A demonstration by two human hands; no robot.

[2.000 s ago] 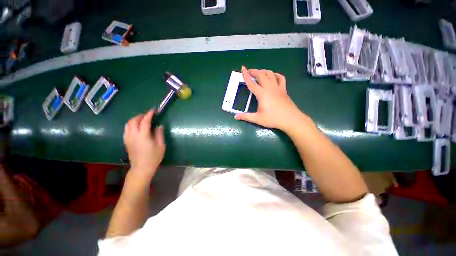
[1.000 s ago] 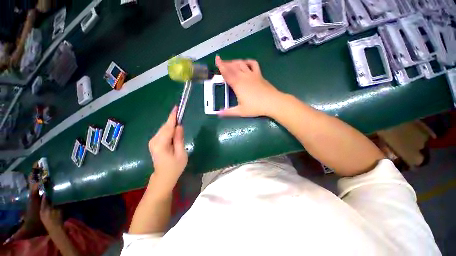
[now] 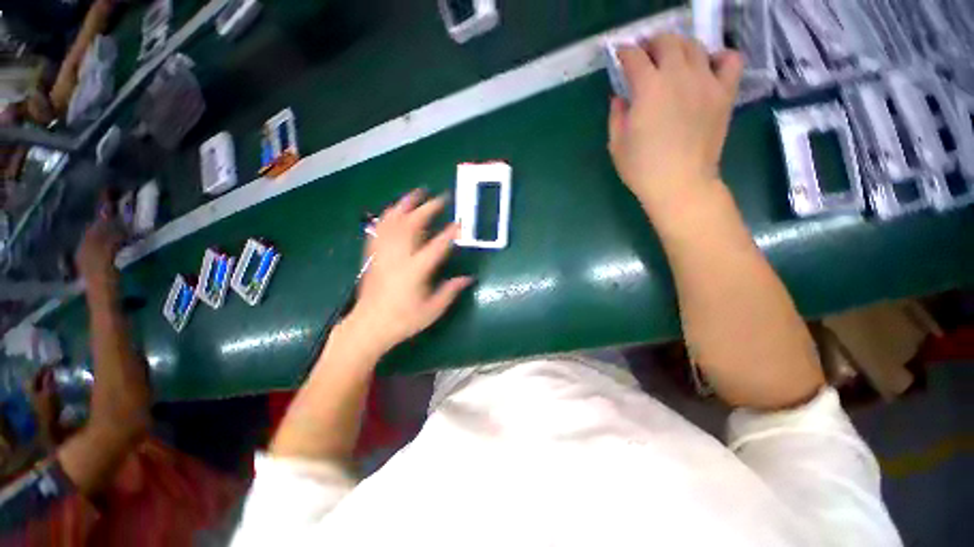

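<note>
A white assembled housing [image 3: 483, 205] with a dark window lies on the green bench in front of me. My left hand [image 3: 404, 267] is just left of it, fingers spread; its fingertips are at or near the housing's left edge. The mallet [image 3: 366, 267] lies mostly hidden under and beside my left hand, with part of its shaft showing. My right hand [image 3: 673, 112] is over the left end of the heap of white front housing frames [image 3: 817, 160], fingers curled on a frame; whether it grips one I cannot tell.
Three half-assembled units [image 3: 254, 270] lie in a slanted row at left. Beyond the pale metal strip [image 3: 395, 126], the belt carries a white housing [image 3: 218, 162], an open unit with orange [image 3: 280, 143] and another housing [image 3: 468, 17]. Another person's arm [image 3: 105, 321] reaches in at far left.
My right hand has left the housing and moved right to the frame heap. The mallet has come down from beside the housing to the bench, and my left hand has opened and moved towards the housing.
</note>
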